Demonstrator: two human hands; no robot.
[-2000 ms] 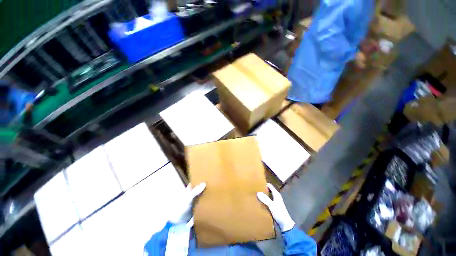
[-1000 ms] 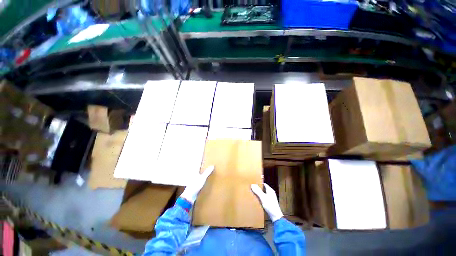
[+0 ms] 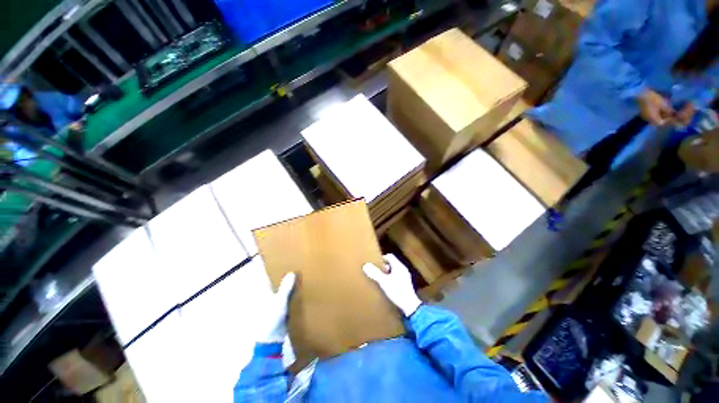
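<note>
A plain brown cardboard sheet or carton [image 3: 329, 275] is in front of my body, its top face turned up. My left hand [image 3: 279, 311], in a white glove, grips its left edge. My right hand [image 3: 394, 282], also gloved white, grips its right edge with the thumb on top. The fingers beneath are hidden. A block of white-faced boxes [image 3: 185, 245] lies to the left, partly behind the brown piece. A white-topped stack [image 3: 364, 147] stands just beyond it.
A large brown carton [image 3: 456, 79] stands beyond the stack. Another white-faced box [image 3: 489, 198] and a brown carton [image 3: 538, 161] are to the right. A person in a blue smock [image 3: 607, 71] stands at the upper right. Black crates [image 3: 564, 346] lie beyond yellow-black tape.
The view swung to face the line squarely, then turned back towards the right. Both hands keep hold of the brown piece throughout. The other person's hands now show.
</note>
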